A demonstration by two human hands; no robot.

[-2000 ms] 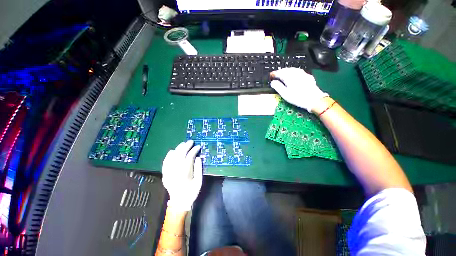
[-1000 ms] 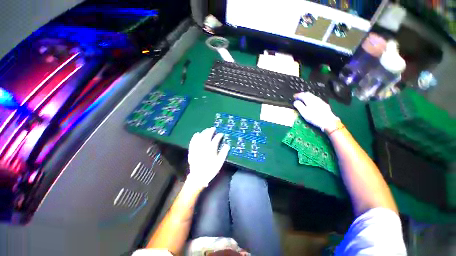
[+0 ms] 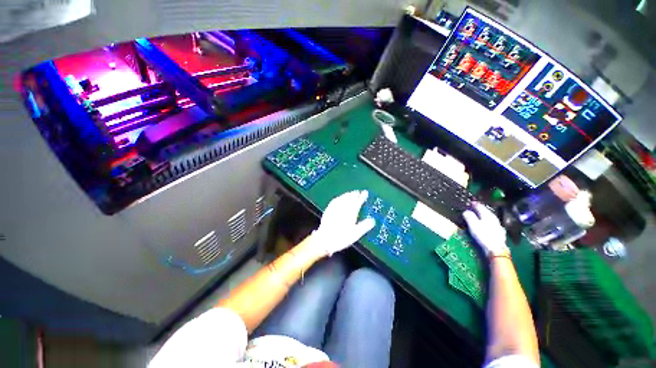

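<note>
My left hand (image 3: 344,224), in a white glove, touches the left edge of a blue circuit board (image 3: 390,228) that lies flat near the desk's front edge. Its thumb and fingers are apart. My right hand (image 3: 487,228), also in a white glove, rests at the right end of the black keyboard (image 3: 417,172) and holds nothing that I can see. Overlapping green circuit boards (image 3: 460,267) lie flat beside and partly under my right wrist. The monitor (image 3: 514,97) shows board images in red, dark blue and brown.
Another blue board (image 3: 302,162) lies at the desk's left edge. A pale ring-shaped thing (image 3: 384,118), a pen (image 3: 341,131) and a paper note (image 3: 435,220) are around the keyboard. Clear bottles (image 3: 550,215) and a green board stack (image 3: 590,295) are at right. The grey machine (image 3: 180,223) fills the left.
The view has turned left and up, showing more of the machine and monitor. The monitor now shows coloured board images. Both hands keep about the same places on the desk.
</note>
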